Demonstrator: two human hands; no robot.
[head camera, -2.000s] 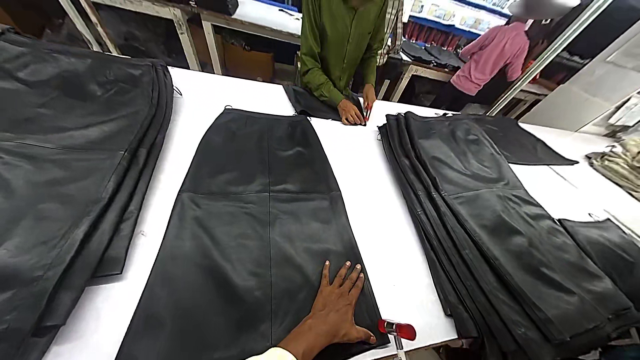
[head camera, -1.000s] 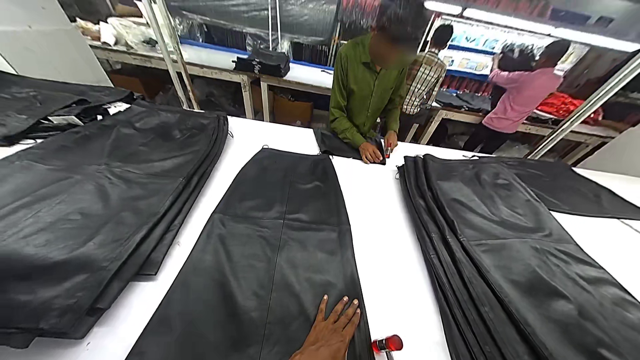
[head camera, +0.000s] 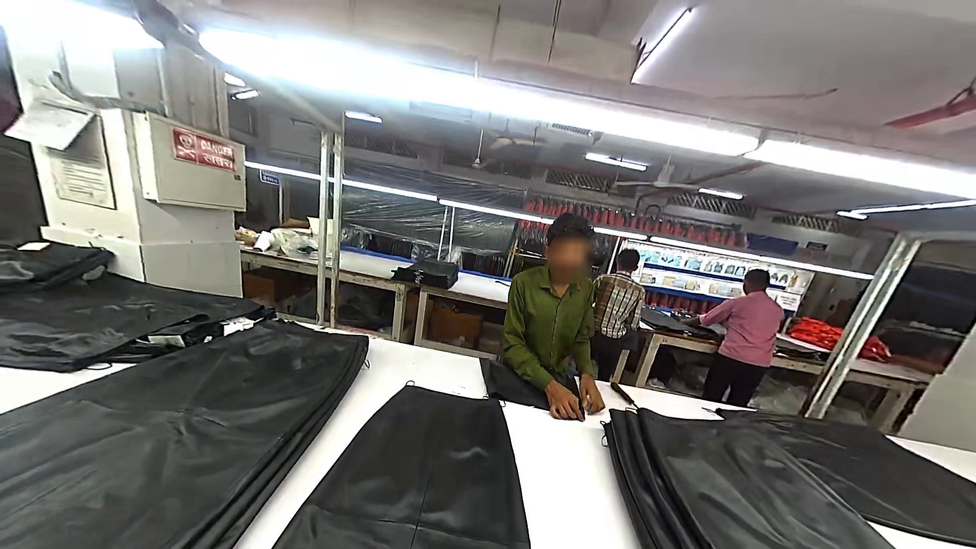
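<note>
Neither my left hand nor my right hand shows in the head view now. A black leather skirt panel (head camera: 427, 465) lies flat on the white table (head camera: 564, 473), its narrow end away from me and its near part cut off by the frame. To its left is a stack of black leather pieces (head camera: 191, 427); to its right lies another stack (head camera: 732, 473) with layered edges. Small loops stick out at the narrow ends.
Across the table a person in a green shirt (head camera: 545, 328) has both hands on a black piece (head camera: 515, 381). A dark-handled tool (head camera: 623, 394) lies nearby. Two other people stand at a back bench (head camera: 686, 343). Metal posts (head camera: 862, 328) rise beyond the table.
The view has tilted far up. The hand that lay spread on the middle leather panel, beside a red-headed tool, is out of view, and so is that tool.
</note>
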